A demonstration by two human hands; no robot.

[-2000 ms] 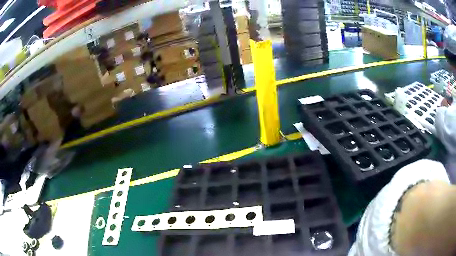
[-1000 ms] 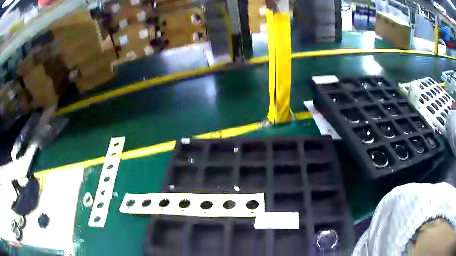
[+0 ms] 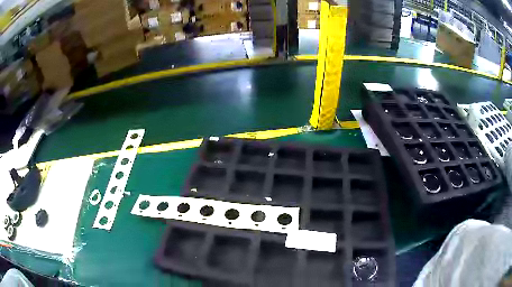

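Observation:
No hand of mine is in view. A large black foam tray (image 3: 252, 193) with square pockets lies in front of me. Its lower right pocket holds a shiny round unit (image 3: 365, 270); most of its other pockets look empty. A white strip with a row of round holes (image 3: 219, 214) lies across the tray and past its left edge. A plain white paper slip (image 3: 310, 240) touches the strip's right end. A second holed strip (image 3: 119, 178) lies on the green bench to the left, beside a small white ring (image 3: 95, 197).
A second foam tray (image 3: 432, 140) at right holds glossy round units. Behind it is a white holed tray (image 3: 491, 128). A yellow post (image 3: 330, 67) stands behind. At left, a white mat (image 3: 62, 210) bears a dark pouch (image 3: 24, 189). White sleeves (image 3: 469, 260) show at both lower corners.
The view has shifted, and the trays and strips appear higher. The bare skin at the lower right has left the picture; a sleeve remains. A sleeve edge now shows at lower left.

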